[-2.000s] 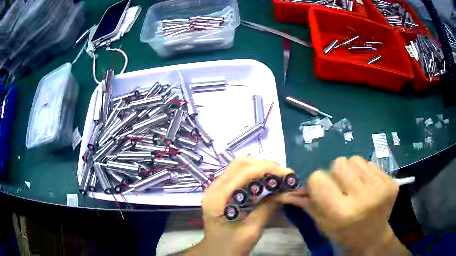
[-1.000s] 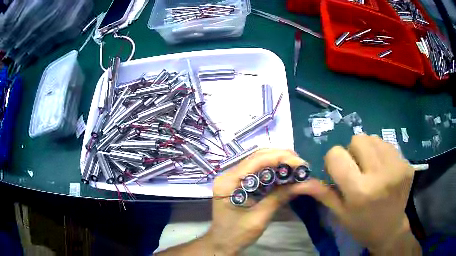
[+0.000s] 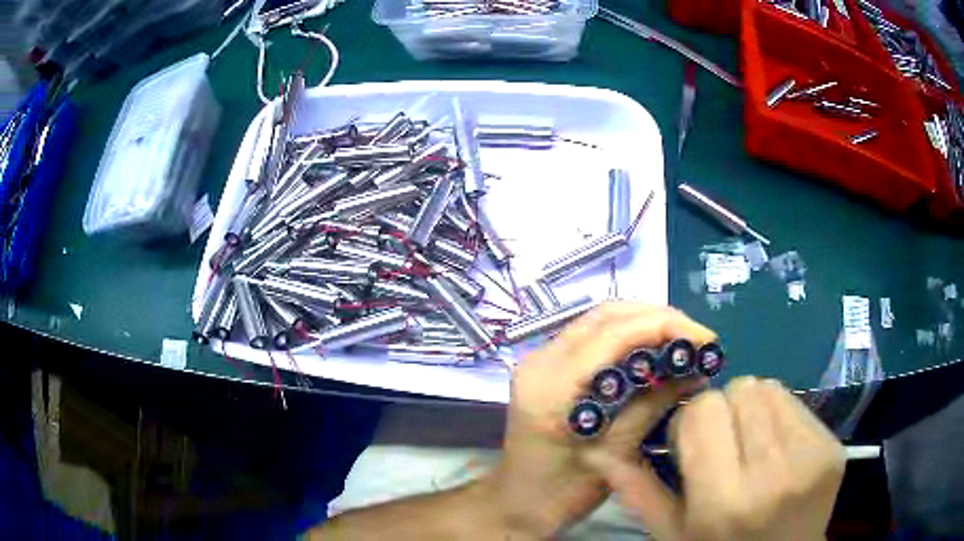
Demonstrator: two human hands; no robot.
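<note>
My left hand (image 3: 555, 454) holds several silver cylinders in a curved row, their dark round ends with pale centres (image 3: 642, 368) facing me. It is in front of the white tray's lower right edge. My right hand (image 3: 753, 465) is closed on a slim pen-shaped tool; its white barrel (image 3: 861, 452) sticks out at the right and a thin pale tip shows left of the fingers, just below the row. Whether the tip touches anything is unclear. The white tray (image 3: 647, 137) holds a heap of silver cylinders (image 3: 359, 238) with red wires at left and a few loose ones at right.
A clear box (image 3: 486, 40) of slim parts is behind the tray. A frosted lidded box (image 3: 148, 148) and blue bins (image 3: 37, 180) are at left. Red bins (image 3: 835, 159) are at right rear. Tweezers (image 3: 687, 106), a lone cylinder (image 3: 719, 209) and clear scraps (image 3: 727, 266) lie right of the tray.
The view has shifted, so the bench items sit higher and further right. My right hand has moved from beside the row's right end to just below it. My left hand keeps its hold.
</note>
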